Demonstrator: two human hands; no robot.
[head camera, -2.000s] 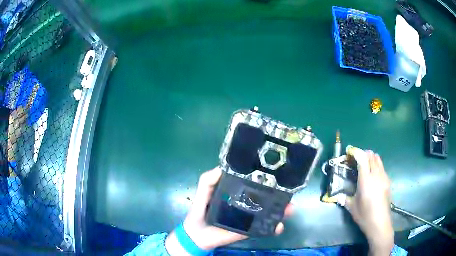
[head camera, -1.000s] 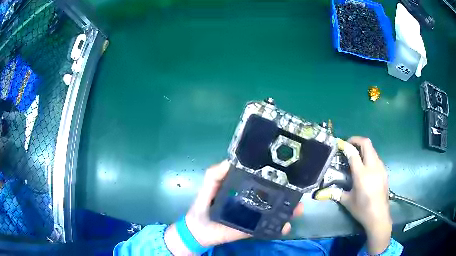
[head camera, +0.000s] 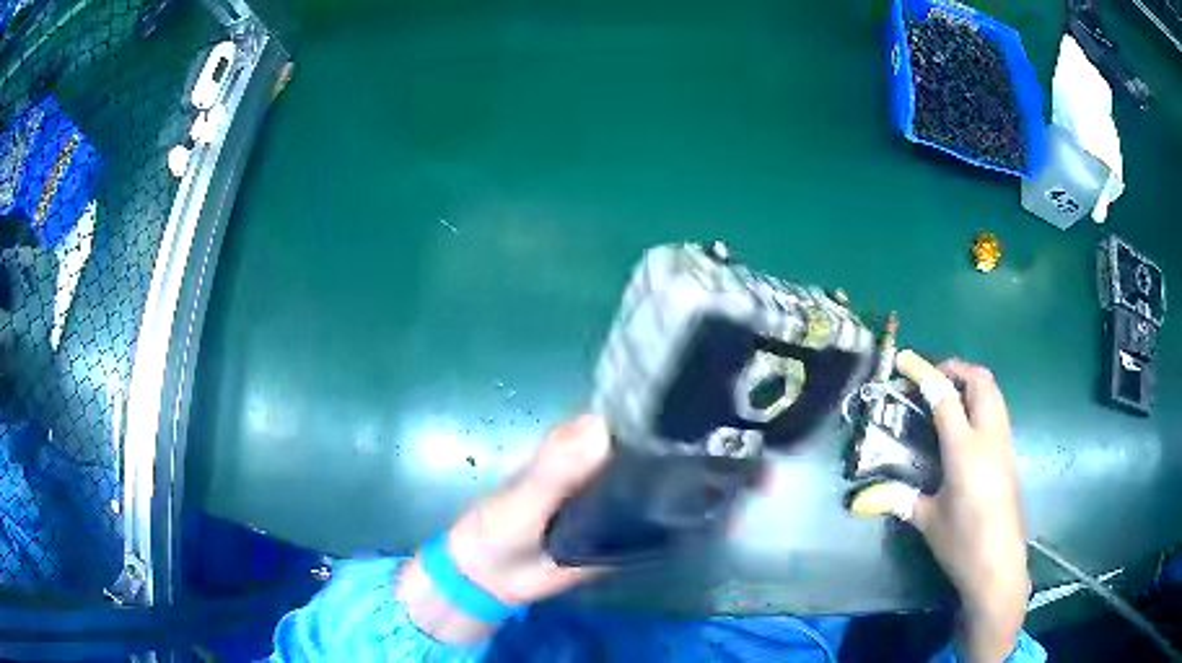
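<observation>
My left hand (head camera: 525, 499), with a blue wrist band, holds an opened camouflage housing (head camera: 726, 356) from its lower left. The shell's front, with dark windows and a hexagonal lens ring, faces up and is blurred. The black hinged cover (head camera: 642, 505) hangs below it, over my left palm. My right hand (head camera: 966, 473), with yellow-cream finger cots, is closed around a silver-grey air blow gun (head camera: 892, 440) just right of the shell. Its brass-tipped nozzle points away from me.
A blue bin (head camera: 966, 91) of tiny black pieces stands at the upper right, beside a white box (head camera: 1066, 181) and white cloth (head camera: 1086, 104). A gold-yellow lump (head camera: 986, 251) and an opened unit (head camera: 1130, 324) lie at the right. A metal-framed mesh partition (head camera: 182, 298) runs along the left.
The housing has tilted and turned in my left hand, so more of its left side shows. The blow gun, partly behind the shell one second ago, now shows apart from it.
</observation>
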